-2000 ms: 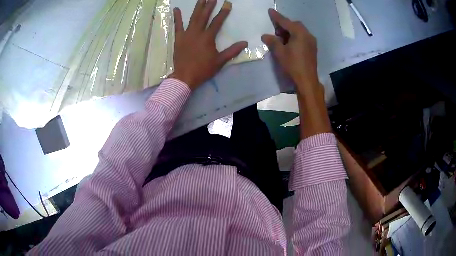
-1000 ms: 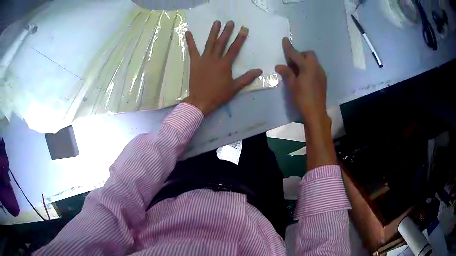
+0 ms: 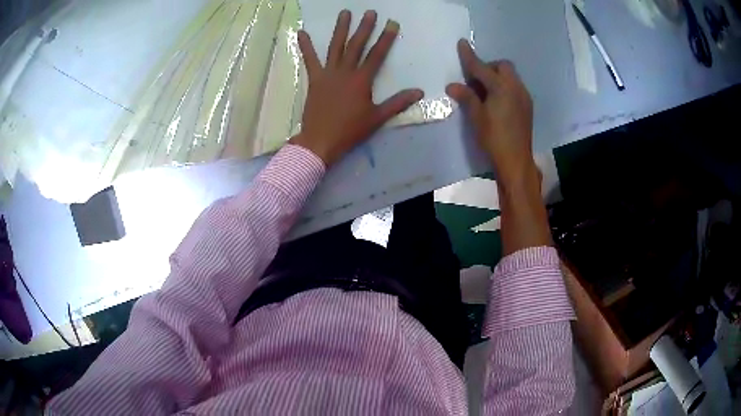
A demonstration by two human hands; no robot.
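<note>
A white pattern piece [image 3: 431,49] lies over the right end of a slashed-and-spread pattern [image 3: 203,89] with a fan of cream-yellow strips. Clear tape glints over the strips and along the piece's lower right edge. My left hand [image 3: 345,93] lies flat on the piece's left part, palm down, fingers spread, holding nothing. My right hand [image 3: 497,101] is at the piece's right edge, thumb and index finger apart near its lower right corner, other fingers curled. Whether something small is inside the curled fingers is hidden.
A pen [image 3: 600,49] lies to the right beside a narrow white strip [image 3: 582,61]. Dark-handled scissors [image 3: 696,36] are at the upper right. A dark grey block [image 3: 97,217] is at the left. A drawer or box edge [image 3: 605,325] and a white roll [image 3: 677,375] are at lower right.
The camera view has shifted, moving the whole scene right and down, then slightly back up. Both hands keep about the same places on the white piece.
</note>
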